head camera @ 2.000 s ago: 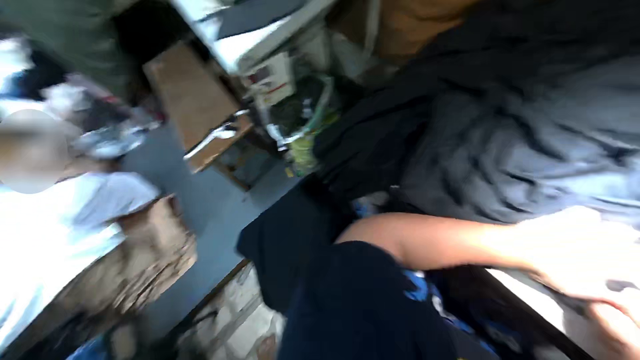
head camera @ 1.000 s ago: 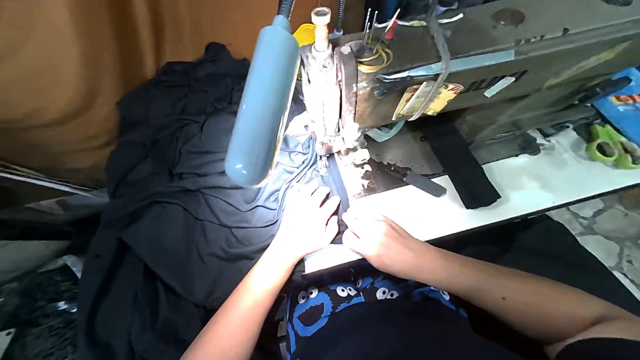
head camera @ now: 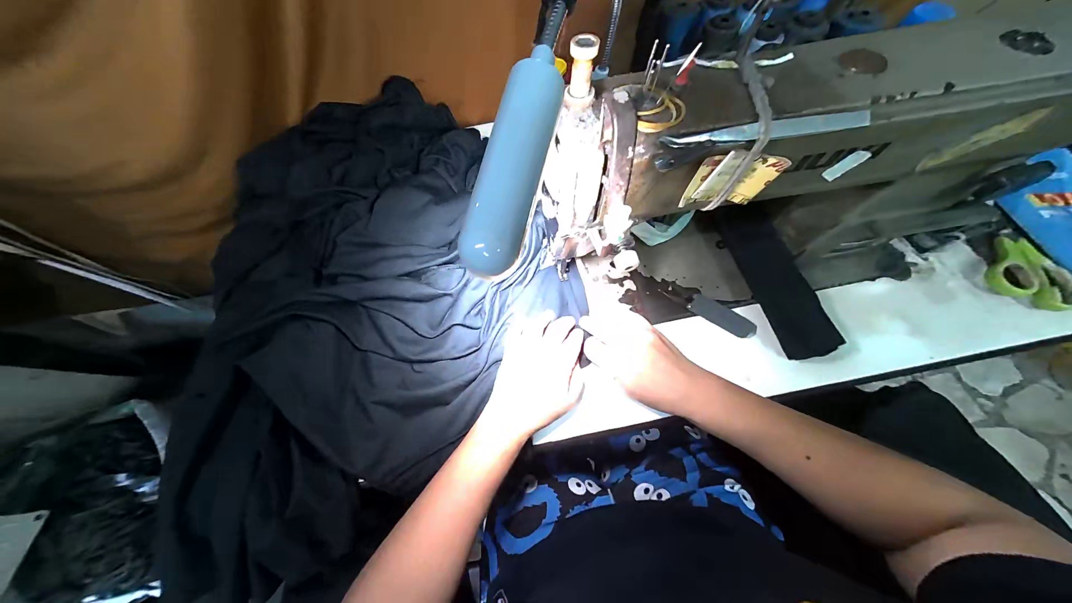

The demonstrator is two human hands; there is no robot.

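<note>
Dark fabric (head camera: 394, 318) lies in a large gathered heap left of the sewing machine (head camera: 804, 126), and one edge of it runs under the needle area. My left hand (head camera: 536, 368) rests on this fabric just in front of the presser foot (head camera: 565, 266), fingers curled on its edge. Close against it, my right hand (head camera: 632, 356) pinches the same edge between thumb and fingers. Strong lamp light washes out both hands' fingertips. A blue-grey lamp (head camera: 512, 163) hangs over the fabric beside the needle.
A black fabric strip (head camera: 779, 289) and a dark-handled tool (head camera: 722, 316) lie on the white table (head camera: 888, 335) right of my hands. Green-handled scissors (head camera: 1026, 272) are at the far right. Behind the machine stand thread spools (head camera: 720, 29); a brown curtain (head camera: 151, 126) hangs at the back left.
The view swung round from the room to the machine between the first two frames. Since one second ago, both hands have stayed together on the fabric edge in front of the needle.
</note>
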